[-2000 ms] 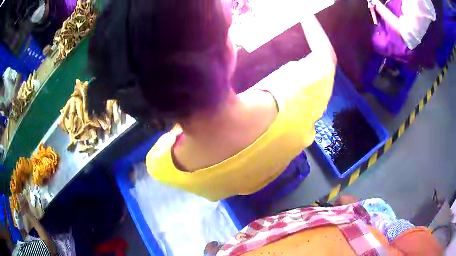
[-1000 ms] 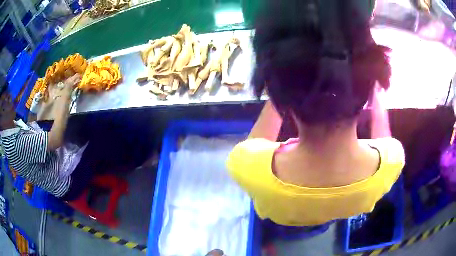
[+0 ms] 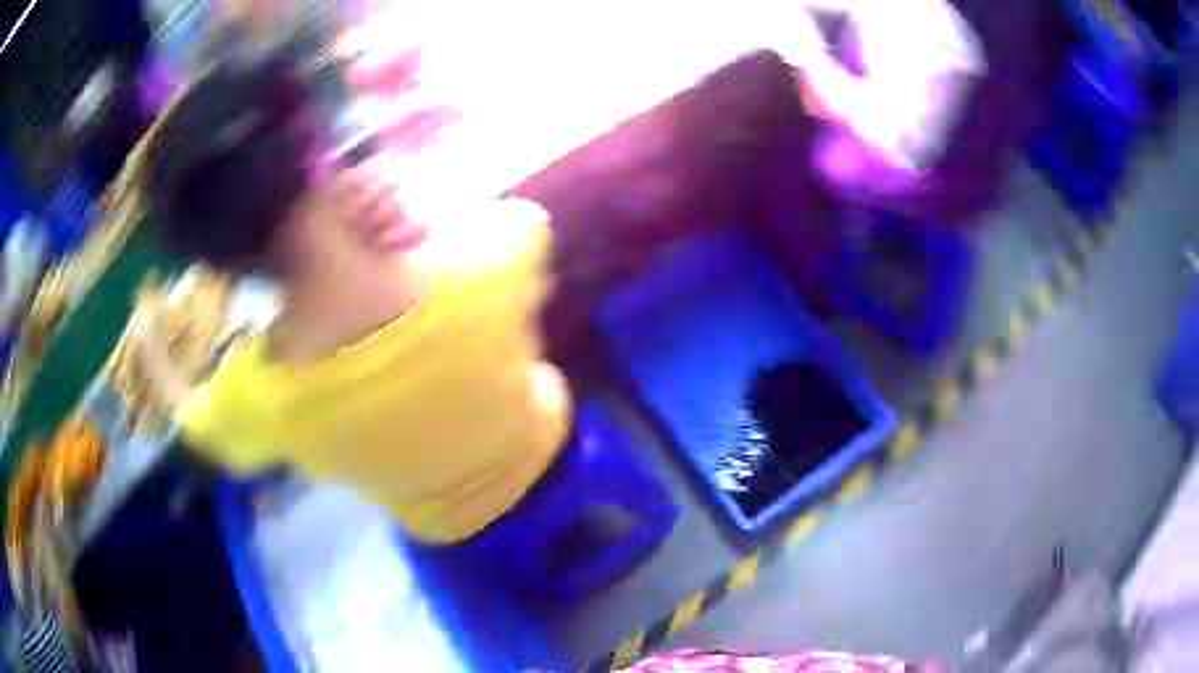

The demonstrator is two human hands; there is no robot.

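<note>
Neither of my hands can be made out. The frame is blurred. A strip of my red-and-white apron [image 3: 776, 661] shows at the bottom edge. Nearest in front is a person in a yellow top [image 3: 421, 421], seated on a blue stool [image 3: 598, 513] and seen from behind. To the right of the stool, a blue bin [image 3: 684, 309] on the floor holds a loose black heap [image 3: 805, 427]. To the left, a lined bin [image 3: 349, 579] has white sheet inside.
Tan moulded limbs [image 3: 164, 335] and orange parts [image 3: 72, 460] lie on the bench at the left, beside the green conveyor [image 3: 79, 335]. Yellow-black floor tape [image 3: 842, 497] runs diagonally. Another person [image 3: 907, 92] sits at the upper right. A grey shape is at the lower right.
The view has swung to the right and tilted. The person in yellow now appears further left, and the dark-parts bin shows more fully. My apron strip has come into the bottom edge.
</note>
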